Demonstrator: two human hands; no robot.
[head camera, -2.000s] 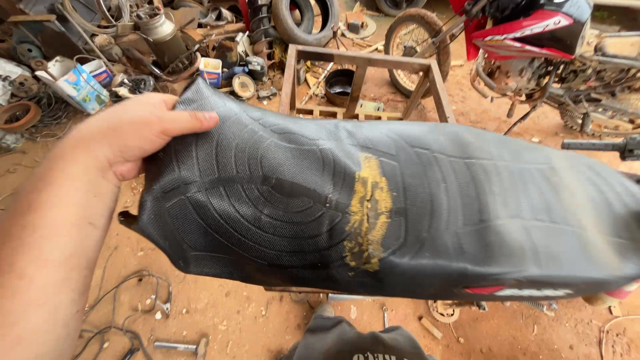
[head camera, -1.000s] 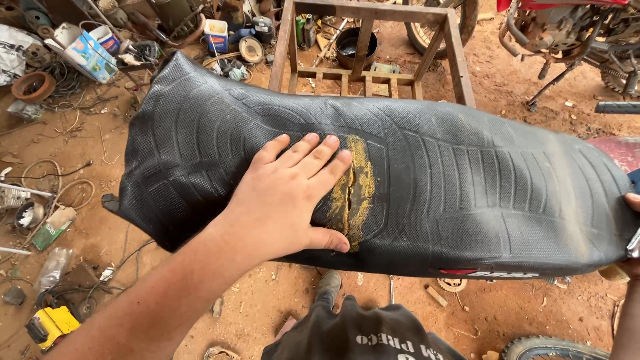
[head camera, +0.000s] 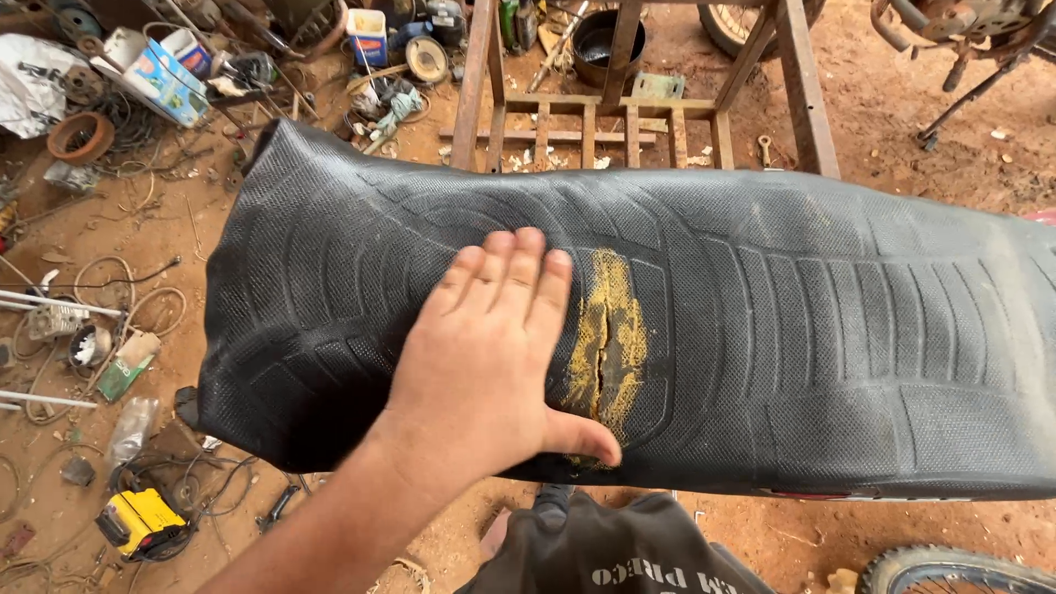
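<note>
A long black textured motorcycle seat (head camera: 825, 330) spans the head view from left of centre to the right edge. My left hand (head camera: 495, 346) lies flat on its cover, palm down, fingers pointing away and thumb out to the right. Just right of the fingers, a split in the cover (head camera: 604, 355) runs front to back, with yellow smears of what may be glue on both sides. The thumb tip touches the near end of the yellow patch. My right hand is out of view.
Beyond the seat stands a rusty metal frame (head camera: 813, 107), with a black pan (head camera: 609, 49) inside it. Motorcycle parts and a clay-coloured ring (head camera: 80, 138) litter the dirt floor at left, near a yellow and black device (head camera: 142, 521). A tyre (head camera: 949, 569) lies at bottom right.
My left hand held the seat's left end two seconds ago, then moved onto the cover beside the split. A second ago part of my right hand showed at the right edge; now it is gone from view.
</note>
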